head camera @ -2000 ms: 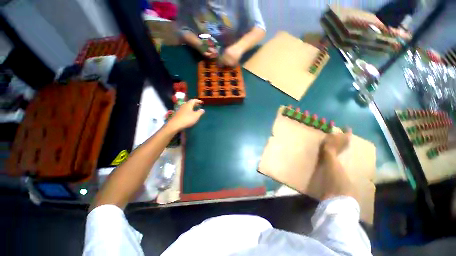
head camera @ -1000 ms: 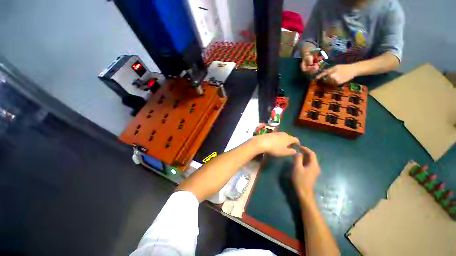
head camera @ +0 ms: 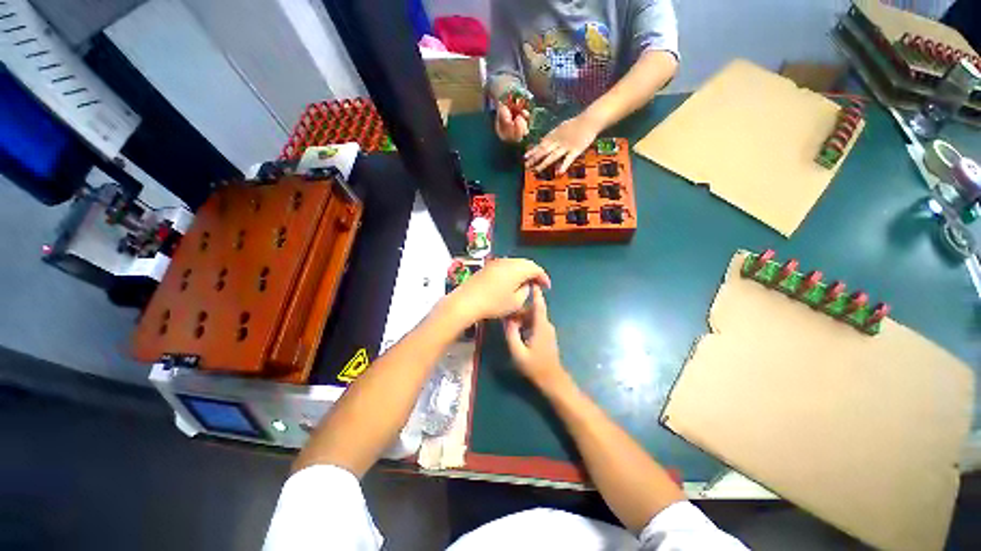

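Note:
My left hand and my right hand meet fingertip to fingertip over the green mat, just right of the machine's edge. Whether a tiny part is pinched between them cannot be made out. A cardboard sheet lies to their right, with a row of green assemblies with red tops along its far edge. A small red-and-white cluster with green pieces lies just beyond my left hand.
A benchtop machine carries an orange-brown fixture at left. A black post rises beside it. Opposite, a person's hands work over a pocketed orange fixture. A second cardboard sheet and stacked sheets stand beyond.
The view has swung right and down since one second ago. My hands stay together. Earlier, my right hand was over the near cardboard and my left by the red-and-white cluster.

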